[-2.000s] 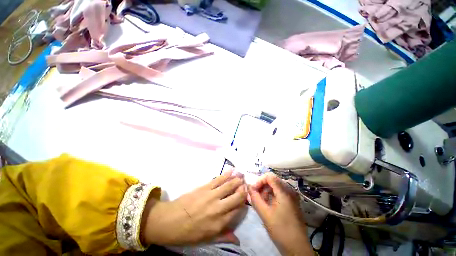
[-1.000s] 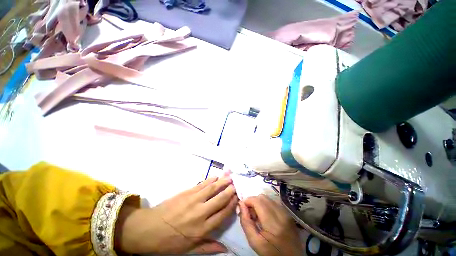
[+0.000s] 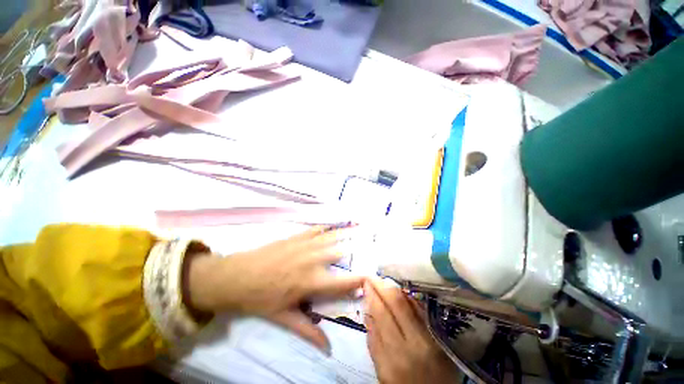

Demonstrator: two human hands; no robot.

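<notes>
A narrow pink fabric strip lies straight across the white table towards the needle area of the white sewing machine. My left hand is flat with fingers spread, its fingertips at the strip's right end beside the needle plate. My right hand is just below the machine head, its fingers close together and pointing up, touching the tip of my left hand's index finger. The bright glare and my fingers hide the needle and whatever lies between the fingertips. A thin dark edge shows below my left hand.
A pile of pink strips lies at the upper left, with thin cords below it. Purple-grey cloth is at the back. A large green cylinder and metal machine parts stand at right. Pink garment pieces lie beyond.
My left hand has slid up and its fingers have spread. My right hand's fingers have straightened and moved up. The straight strip has swung nearer to level and shows wider. The view has shifted slightly.
</notes>
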